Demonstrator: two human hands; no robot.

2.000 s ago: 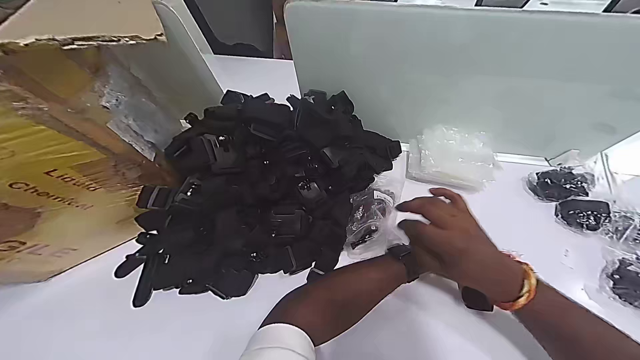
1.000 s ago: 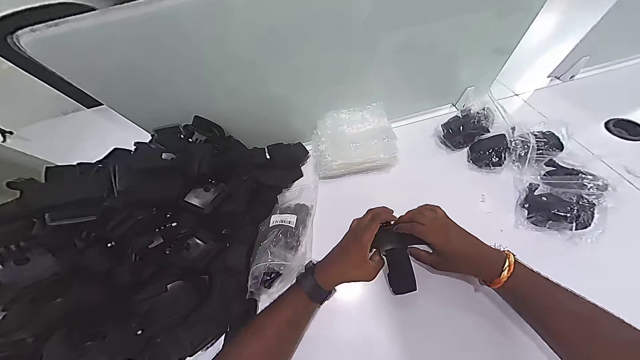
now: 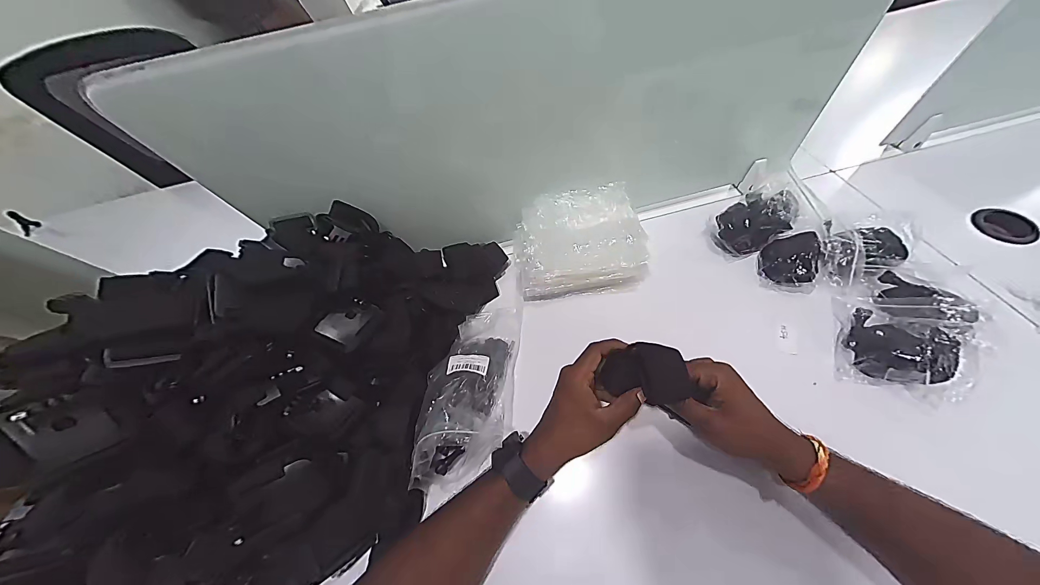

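Between both hands, above the white table, is a black fabric strap item (image 3: 662, 374), folded over on itself. My left hand (image 3: 585, 406), with a dark watch at the wrist, grips its left side. The right side is held by my right hand (image 3: 731, 406), which has an orange band at the wrist. Left of my left hand lies a clear plastic bag (image 3: 471, 398) with black parts inside and a barcode label. A large heap of black strap items with plastic parts (image 3: 244, 406) spreads farther left.
A stack of clear plastic bags (image 3: 581, 244) lies at the foot of the frosted partition (image 3: 455, 114). Several bagged black items (image 3: 902, 349) lie at the right. A small white slip (image 3: 785, 337) rests near them, and a round cable grommet (image 3: 1005, 226) sits at far right.
The view has swung right since the oldest frame. The strap hung below my hands a second ago; now it is folded over between them, lifted off the table.
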